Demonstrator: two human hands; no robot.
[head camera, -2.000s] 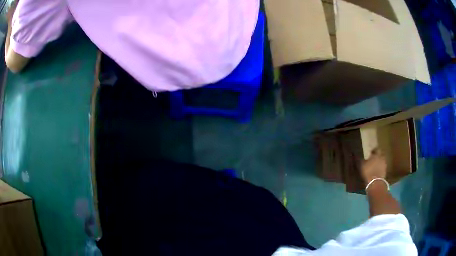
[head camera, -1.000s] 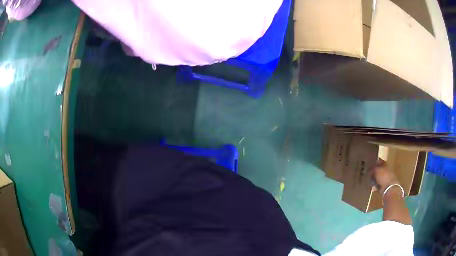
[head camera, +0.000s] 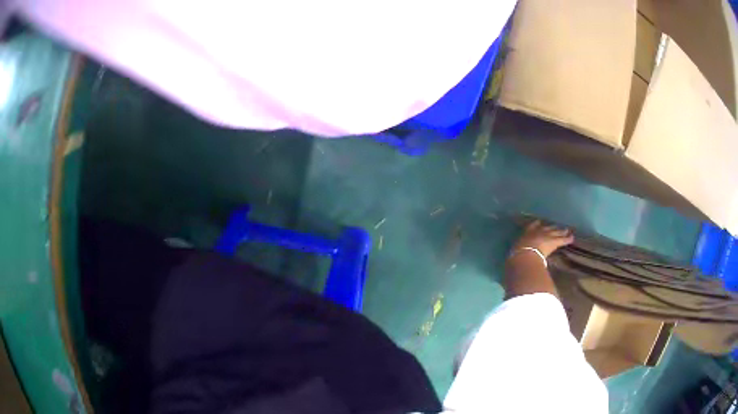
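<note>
Several brown mailer boxes (head camera: 621, 330) stand nested on the floor at the right. Their raised lids (head camera: 647, 279) lean to the right in a close stack, and the nearest box is open with its inside showing. My right hand (head camera: 544, 237), bare with a white band at the wrist, is at the far left end of the stack, fingers curled over the box edges. The grip is a little blurred, and my forearm and white sleeve hide part of the boxes. My left hand is not in view.
A large open shipping carton (head camera: 566, 69) stands at the upper right. A person in pink (head camera: 267, 57) sits ahead on a blue stool (head camera: 457, 105). Another blue stool (head camera: 348, 263) is beside my dark-clothed lap. The green bench edge (head camera: 57, 218) runs along the left, and blue crates (head camera: 708, 249) are at far right.
My right hand has left the inside of the open box and moved to the far left end of the stack. The lids look more tilted. The view has shifted too.
</note>
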